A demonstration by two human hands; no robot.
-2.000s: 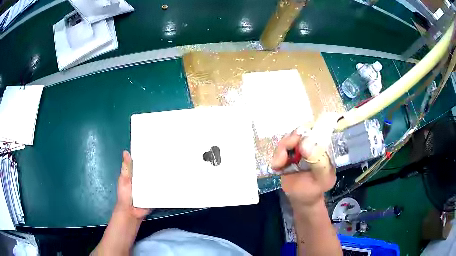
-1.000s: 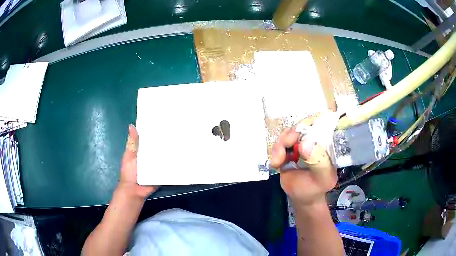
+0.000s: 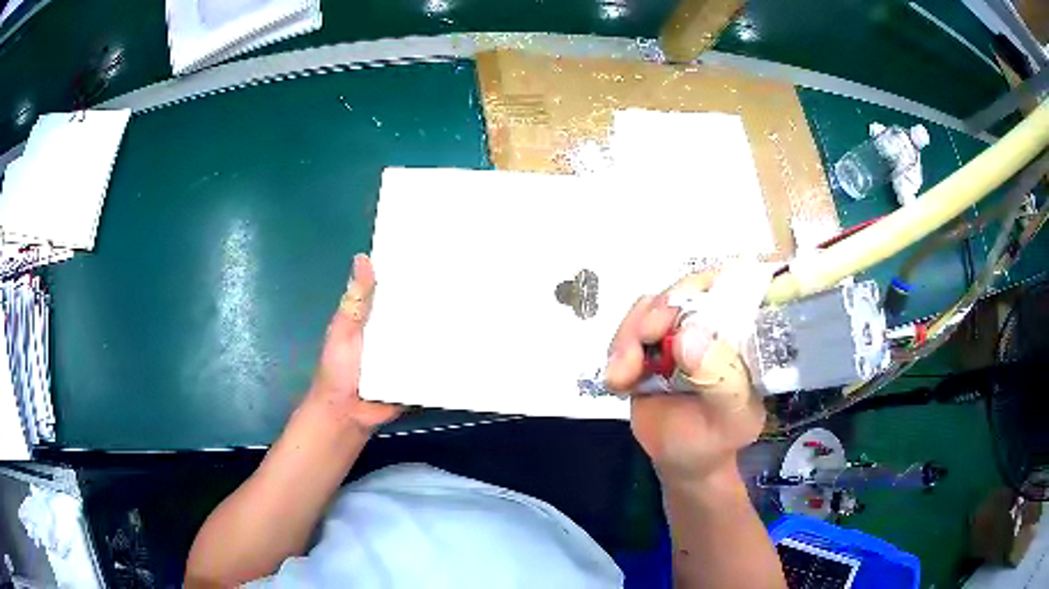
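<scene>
A white rectangular back shell (image 3: 483, 288) with a dark three-lobed opening is held over the bench's front edge. My left hand (image 3: 353, 351) grips its left edge, fingers beside it and the lower part beneath. My right hand (image 3: 690, 391) is shut around the glue gun (image 3: 811, 336), with its red part between the fingers. The gun's tip is over the shell's lower right part; the hand hides the shell's right end. A thick pale-yellow hose (image 3: 920, 219) runs from the gun to the upper right.
A white sheet (image 3: 690, 173) lies on the brown board (image 3: 541, 104). A clear bottle (image 3: 860, 170) is at right. A panel stack (image 3: 63, 173) with red wires is at left, a shell stack (image 3: 236, 29) at upper left, a blue bin (image 3: 891, 566) below right.
The shell has moved right and up, tilting slightly, and its right end has come under my right hand and the gun. My left hand has moved right with it. The view has shifted.
</scene>
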